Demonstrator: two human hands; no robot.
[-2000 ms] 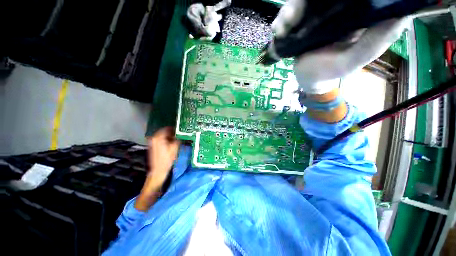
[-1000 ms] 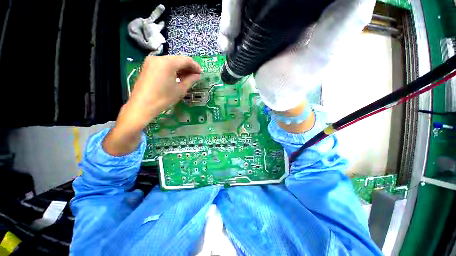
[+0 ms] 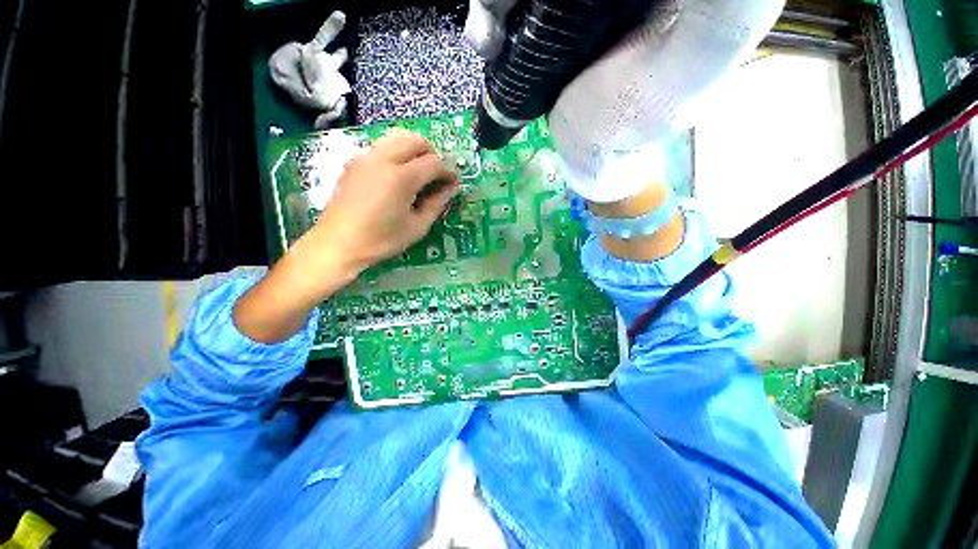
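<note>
The green circuit board (image 3: pixel 483 332) lies flat in front of me, its near edge close to my body. My bare left hand (image 3: pixel 391 198) is over the upper middle of the board, thumb and fingertips together; whether a screw is between them cannot be seen. My gloved right hand (image 3: pixel 633 102) holds the black electric screwdriver (image 3: pixel 536 64), tilted, its tip low over the board's upper part, just beyond my left fingertips. The tray of silvery screws (image 3: pixel 413 70) is beyond the board's far edge.
A crumpled grey-white glove (image 3: pixel 311 70) lies left of the screw tray. Black ribbed racks (image 3: pixel 97 129) stand at left. A black and red cable (image 3: pixel 794 220) crosses the right side. Another green board (image 3: pixel 820 386) and a grey block (image 3: pixel 842 456) are at lower right, beside the metal rail.
My left hand has come from the board's left side to over its upper middle, then slightly right towards the tool. The screwdriver tip has shifted slightly up and left since one second ago.
</note>
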